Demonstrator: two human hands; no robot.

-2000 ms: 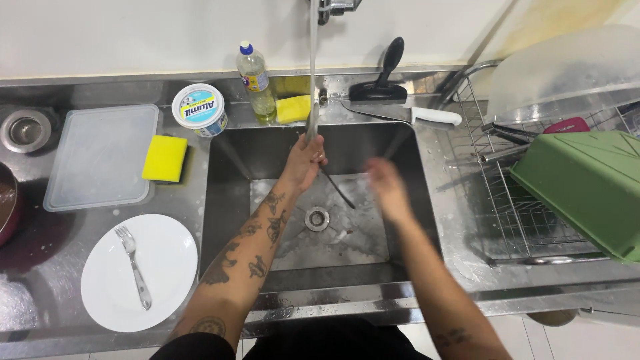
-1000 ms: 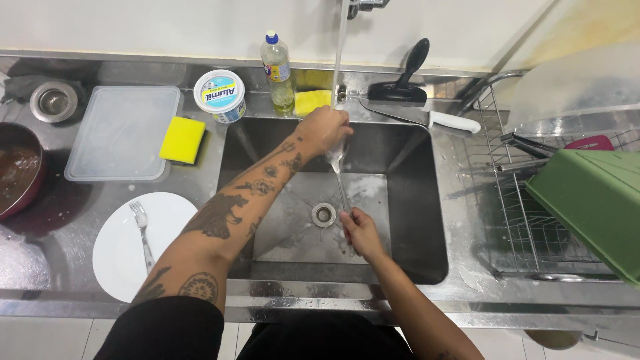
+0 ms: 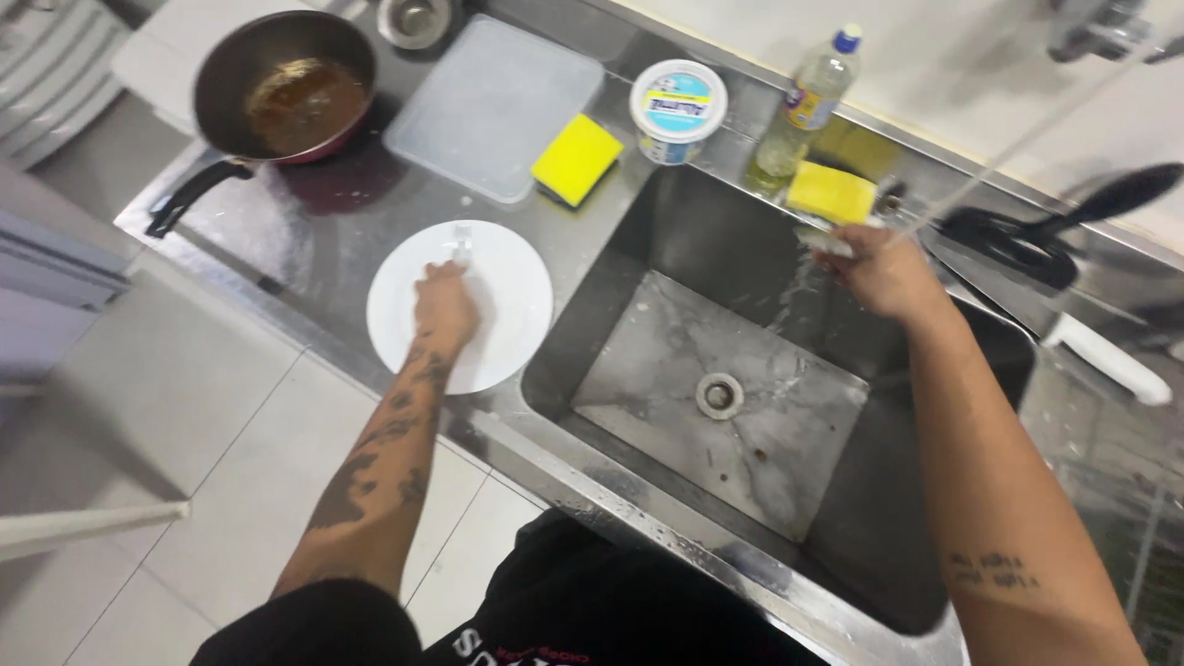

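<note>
My left hand (image 3: 446,310) is over the white plate (image 3: 513,319), its fingers closed around the fork (image 3: 462,242), whose tines show above the knuckles. At the sink's far edge, my right hand (image 3: 883,268) is in the stream from the tap (image 3: 1105,28), and water splashes off it into the steel sink (image 3: 721,342). Something pale shows at its fingertips, blurred, beside a yellow sponge (image 3: 831,192); I cannot tell whether the hand holds it.
A pan with brown liquid (image 3: 305,97), a plastic lid (image 3: 499,106), another yellow sponge (image 3: 578,162) and a tub (image 3: 678,106) stand left. A bottle (image 3: 805,106) is behind the sink. A white-handled knife (image 3: 1110,356) and a black brush (image 3: 1045,231) lie right.
My left hand has moved from the tap to the fork on the plate. My right hand has gone from the middle of the sink to its far edge. The view has swung left.
</note>
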